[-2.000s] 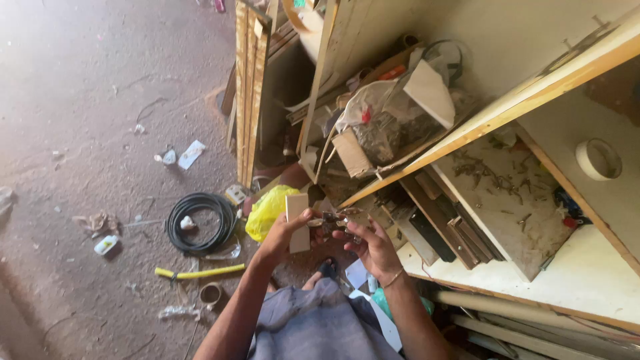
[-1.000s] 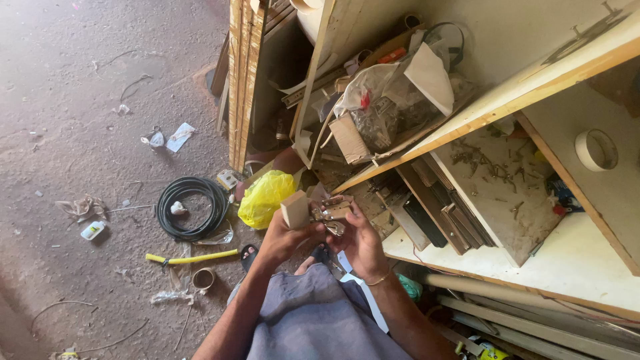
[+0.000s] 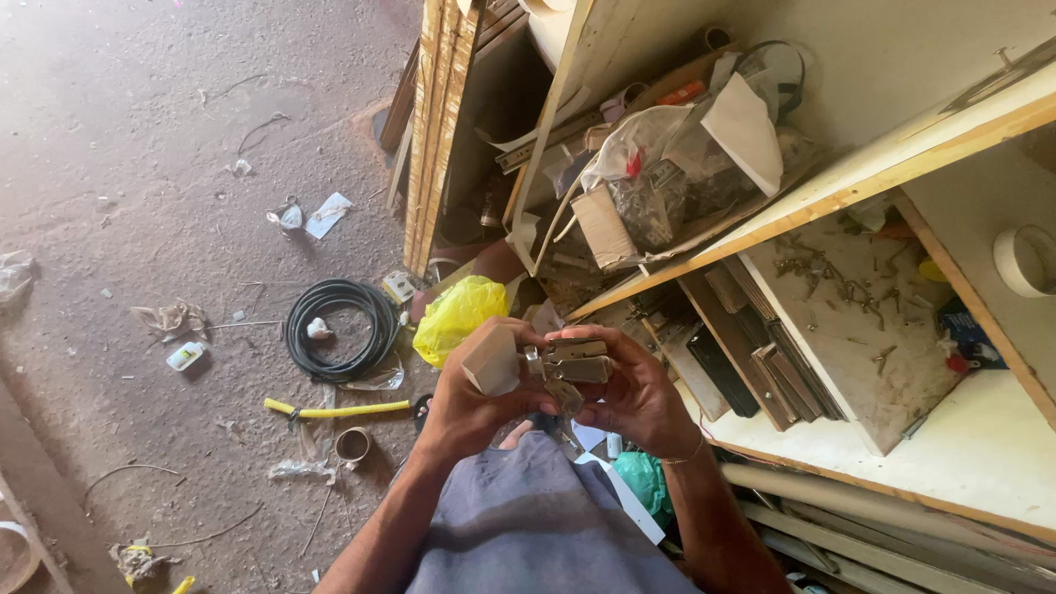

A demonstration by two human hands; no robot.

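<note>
My left hand (image 3: 474, 396) grips a small pale box-like block (image 3: 492, 360), and its thumb and fingertips reach the metal pieces beside it. Several metal hinges (image 3: 577, 369) lie bunched between both hands, some parts angled downward. Around their right side curl the fingers of my right hand (image 3: 639, 396), the thumb below and the fingers above. Which fingers bear on which hinge cannot be told exactly. Both hands are close together in front of my grey-blue garment (image 3: 536, 511).
A yellow plastic bag (image 3: 462, 318), a coiled black hose (image 3: 340, 330) and a yellow tube (image 3: 338, 410) lie on the floor to the left. At the right, wooden shelving (image 3: 792, 223) holds a cardboard box with a clear bag (image 3: 660, 165), scattered screws (image 3: 841, 280) and a tape roll (image 3: 1023, 260).
My right hand was spread more open two seconds ago and is now closed in around the metal hinges. The pale block has stayed in my left hand.
</note>
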